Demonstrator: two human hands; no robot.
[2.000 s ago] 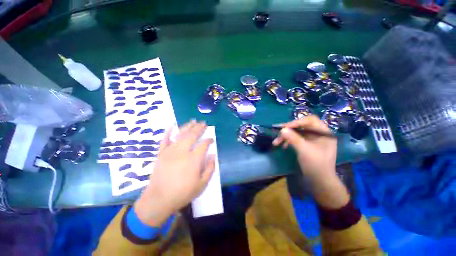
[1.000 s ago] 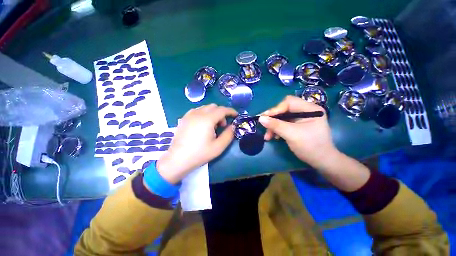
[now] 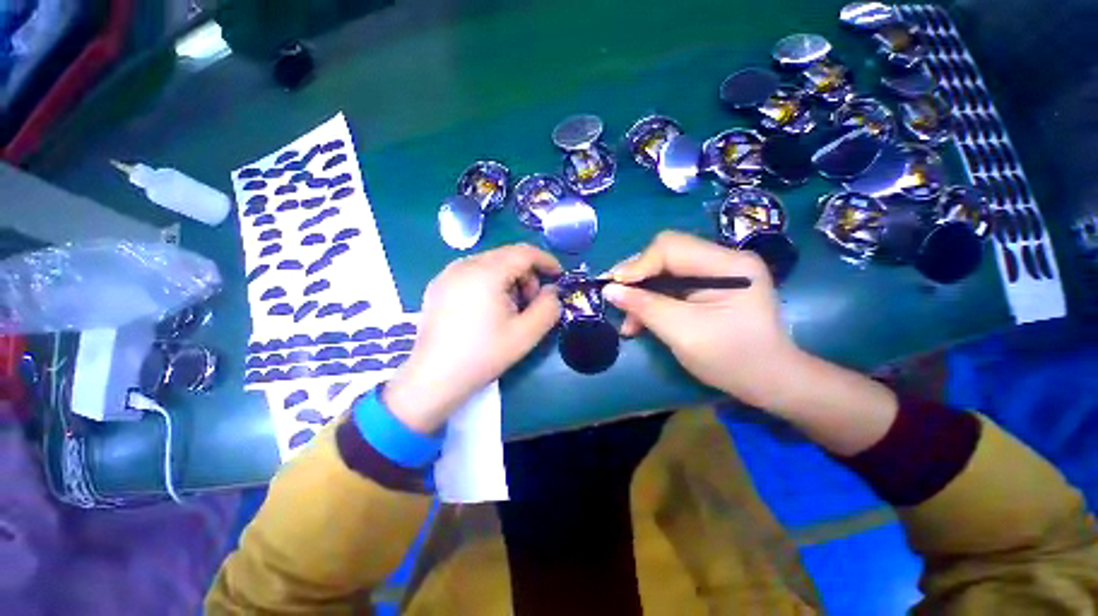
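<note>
A round unit (image 3: 582, 297) with gold-coloured parts lies on the bench between my hands, its black disc lid (image 3: 589, 347) towards me. My right hand (image 3: 698, 307) holds dark tweezers (image 3: 698, 284) like a pen, their tip at the unit's near-top rim. My left hand (image 3: 473, 323), with a blue band on the wrist, has its fingertips at the unit's left side. The fingers hide part of the rim, and I cannot tell whether they grip it. No sticker can be made out at the tweezer tip.
Several opened units (image 3: 749, 218) lie beyond and right. A sticker sheet (image 3: 349, 267), a full sticker strip (image 3: 1021, 223) and blank white paper (image 3: 474, 463) lie around. At left are a dropper bottle (image 3: 184, 195), plastic bag (image 3: 108, 283) and white box (image 3: 108, 373). A dark unit (image 3: 293, 65) sits far off.
From two seconds ago, my left hand has moved off the sheet to the unit, and the tweezers have moved onto the unit. Over the last second the hands have barely moved; the view has shifted slightly.
</note>
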